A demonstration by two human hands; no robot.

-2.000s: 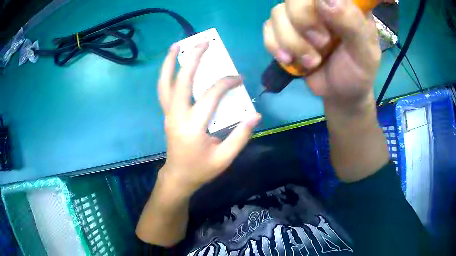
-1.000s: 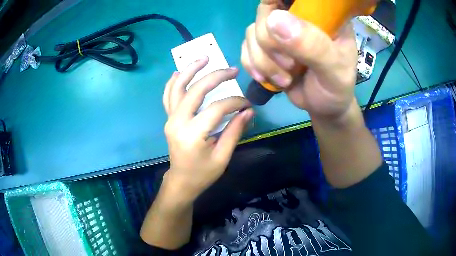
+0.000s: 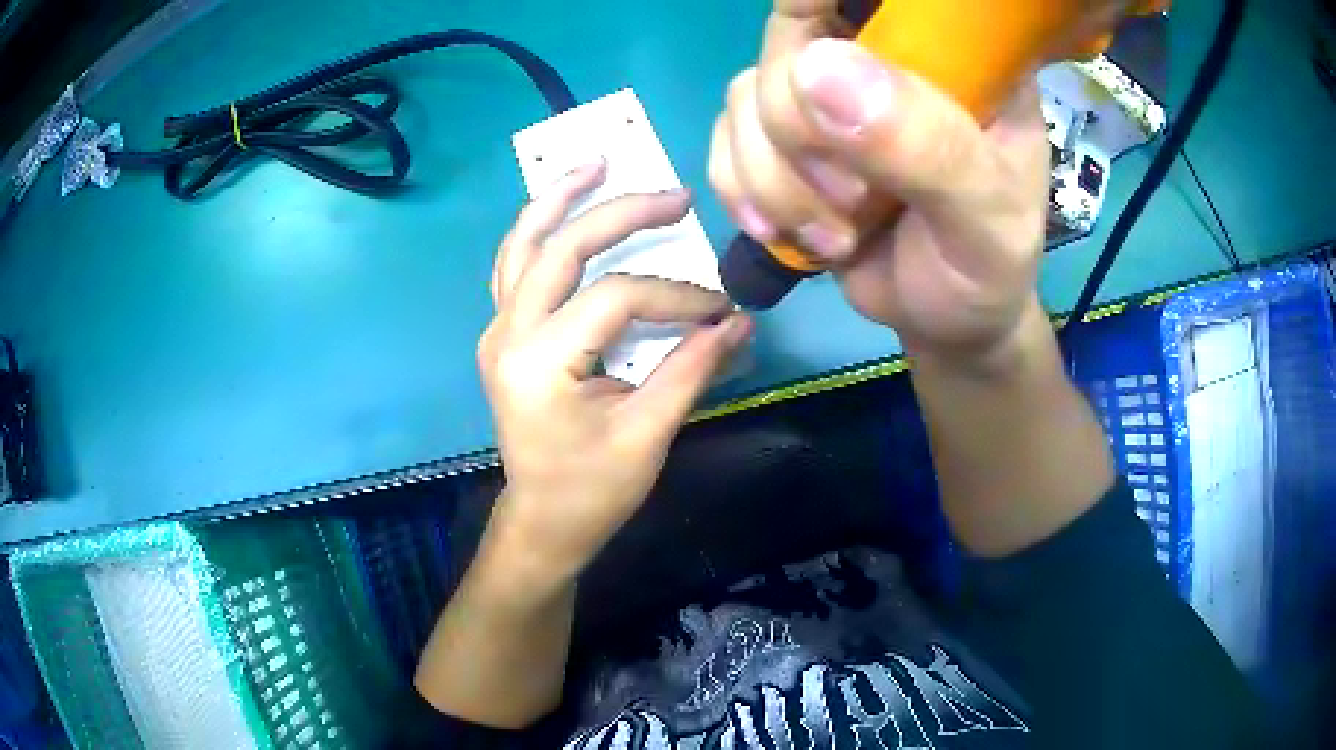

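The white cover [image 3: 586, 132] lies on the bench as the top of a closed unit, tilted in the view, with small dark dots at its far corners. My left hand [image 3: 586, 337] is spread over it and grips it, thumb and index finger at its near right corner. My right hand [image 3: 894, 191] holds the orange electric screwdriver [image 3: 952, 52] in a fist. Its black nose [image 3: 758, 276] is at the cover's near right corner, by my left fingertips. The driver tip and any screw there are hidden. The black power cable [image 3: 498, 56] runs from the unit's far end.
The coiled cable with a yellow tie [image 3: 238, 125] lies at the far left, a plastic wrap [image 3: 88, 156] at its end. The screw feeder [image 3: 1077, 154] is at right behind a black cord [image 3: 1172, 147]. A green crate [image 3: 205, 615] is at lower left, a blue crate [image 3: 1184, 440] at right.
Since two seconds ago, the screwdriver has come down and left to the cover's near right corner, and my left thumb and index finger have closed together there. Little differs from one second ago.
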